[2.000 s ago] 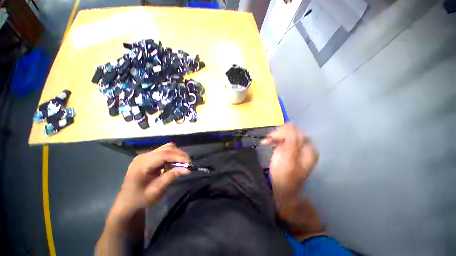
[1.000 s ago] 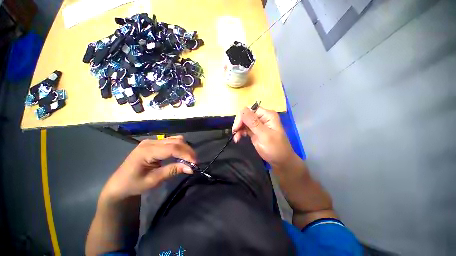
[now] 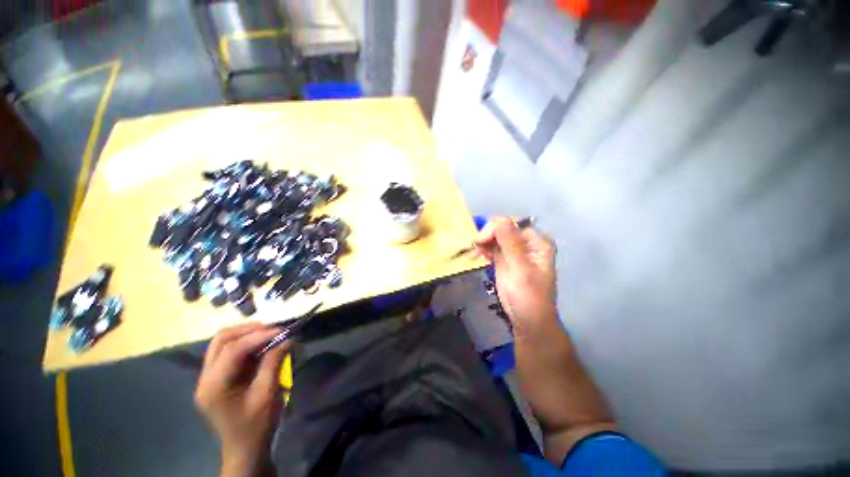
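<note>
My left hand holds a short dark leather tab between thumb and fingers, in front of the table's near edge. My right hand holds a slim dark applicator rod at the table's front right corner, its thin end pointing left over the table. The rod is apart from the tab and the pot. The whitish paint pot with dark contents stands on the right side of the table. A large pile of black and silver tabs lies mid-table. The frame is blurred.
A small group of tabs lies at the left edge of the yellow table. A blue crate is partly visible below the table's right corner. Another blue object is on the floor at far left. Grey and orange machine parts stand behind, upper right.
The view has tilted up, showing more floor and machine. My hands have moved apart; the rod has left the tab and is now by the table's right corner. The tab is raised near the table edge.
</note>
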